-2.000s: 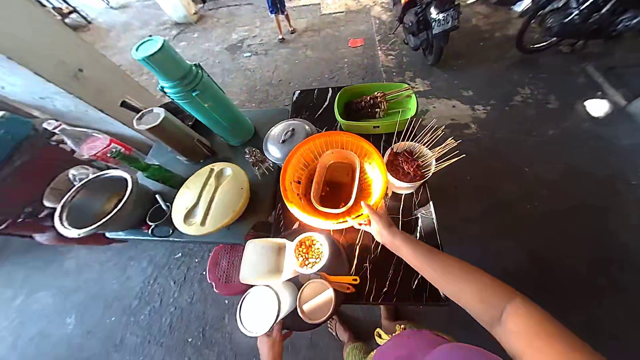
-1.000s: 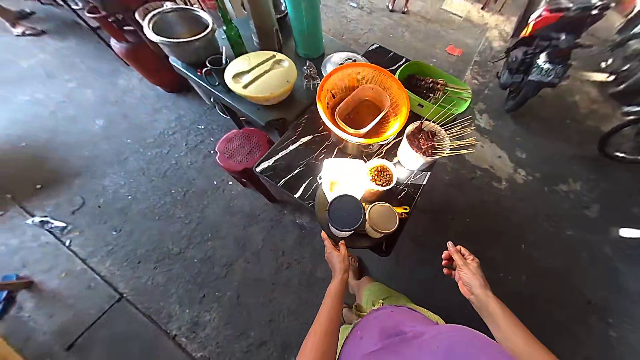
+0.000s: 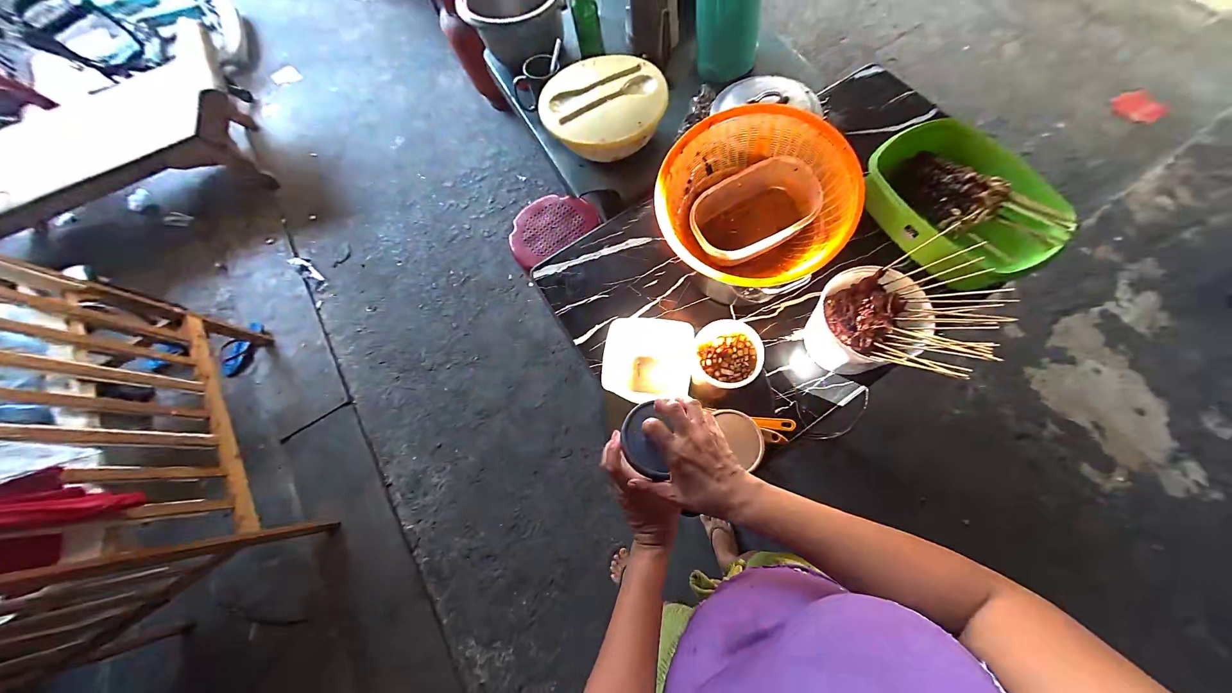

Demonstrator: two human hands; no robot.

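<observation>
At the near corner of the black marbled table, my left hand point(image 3: 643, 496) grips the side of a round container with a dark lid point(image 3: 643, 441). My right hand point(image 3: 701, 454) lies over that lid, fingers spread on its top and edge. A container with a beige lid point(image 3: 739, 440) stands just right of it, beside orange handles point(image 3: 776, 423). Behind are a white square container point(image 3: 647, 354) and a white cup of chopped pieces in sauce point(image 3: 729, 358). A white tub point(image 3: 835, 348) holds skewered meat point(image 3: 864, 313) with sticks pointing right.
An orange basket point(image 3: 847, 217) holds an oblong tub point(image 3: 757, 210). Right of it is a green basin point(image 3: 900, 226) with skewers. A cream lidded bowl point(image 3: 603, 108) is on the grey bench behind, near a pink stool point(image 3: 551, 231). A wooden slatted rack point(image 3: 217, 423) stands left.
My right hand has moved left from beside the table onto the dark lid. My left hand has come up against the container's side. The view has swung left.
</observation>
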